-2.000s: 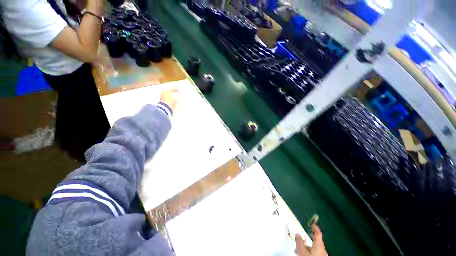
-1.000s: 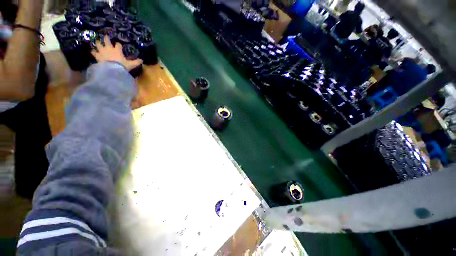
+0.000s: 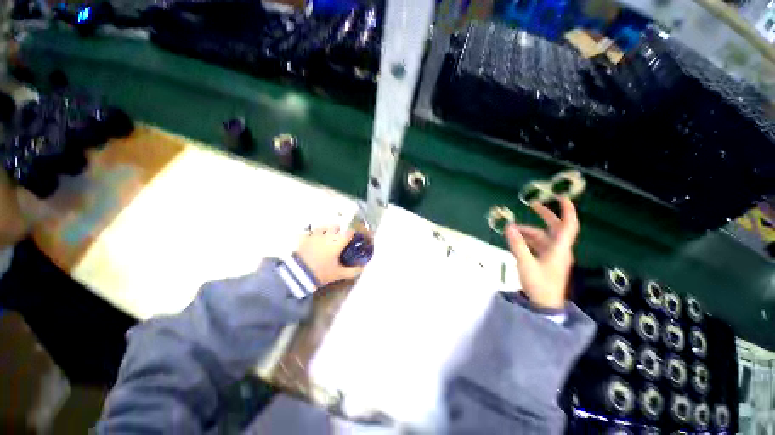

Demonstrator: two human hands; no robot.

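Observation:
My left hand (image 3: 327, 255) is closed around a black cylindrical unit (image 3: 358, 250), over the wooden gap between two white work sheets (image 3: 408, 314). My right hand (image 3: 544, 251) is raised at the right, over the far edge of the right sheet. Several thin pale rings hang at its fingertips: one ring (image 3: 500, 220) at the thumb side and others (image 3: 567, 184) at the raised fingers. The rings and the unit are apart. The picture is somewhat blurred.
A black tray (image 3: 602, 334) at the right holds rows of units with pale rings. Three units, one of them here (image 3: 285, 149), stand on the green belt (image 3: 340, 166). A spotted white post (image 3: 391, 110) rises ahead. Black units (image 3: 59, 140) cluster at left. Stacked black trays (image 3: 527, 93) lie beyond the belt.
My left hand has moved from the unit cluster back to the middle and now holds a unit. The view has turned right. My right hand, out of view one second ago, shows with rings.

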